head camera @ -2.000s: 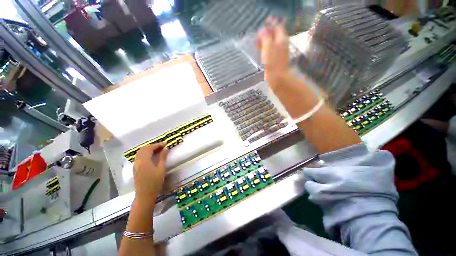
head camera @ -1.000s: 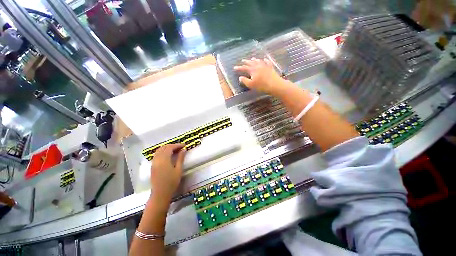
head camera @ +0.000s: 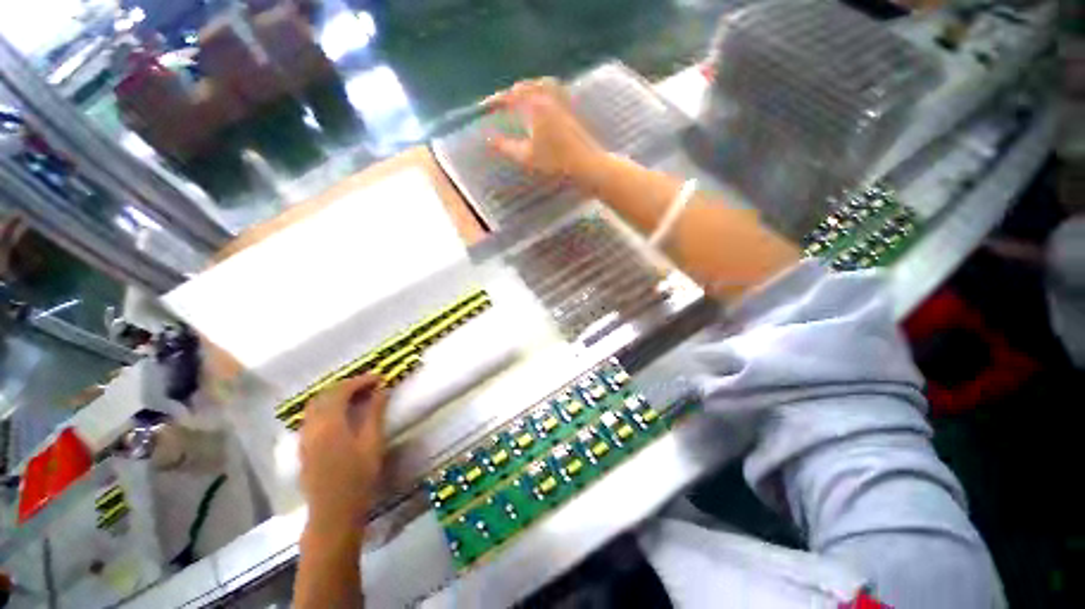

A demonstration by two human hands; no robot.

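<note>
My left hand (head camera: 342,438) is at the near edge of the yellow-and-black component rows (head camera: 399,351) on white foam. Its fingertips are bent close together at the rows; whether they pinch a part cannot be told. My right hand (head camera: 538,129) reaches over a clear plastic tray (head camera: 500,179) behind the ledge, fingers spread, at the tray's far side. A second clear tray with small grey parts (head camera: 583,271) lies right of the foam. A green circuit board panel (head camera: 541,464) with blue, yellow and white parts lies in the rail in front of me.
A stack of clear trays (head camera: 809,101) stands at the right. Another board panel (head camera: 863,228) lies further right along the rail. An upright white flap (head camera: 333,256) and brown cardboard stand behind the foam. A red tray (head camera: 54,473) is at the left station. The picture is blurred.
My right hand has come down from the raised, blurred clear trays at the upper middle onto the tray behind the ledge. My left hand stays by the yellow-and-black rows. The view has shifted.
</note>
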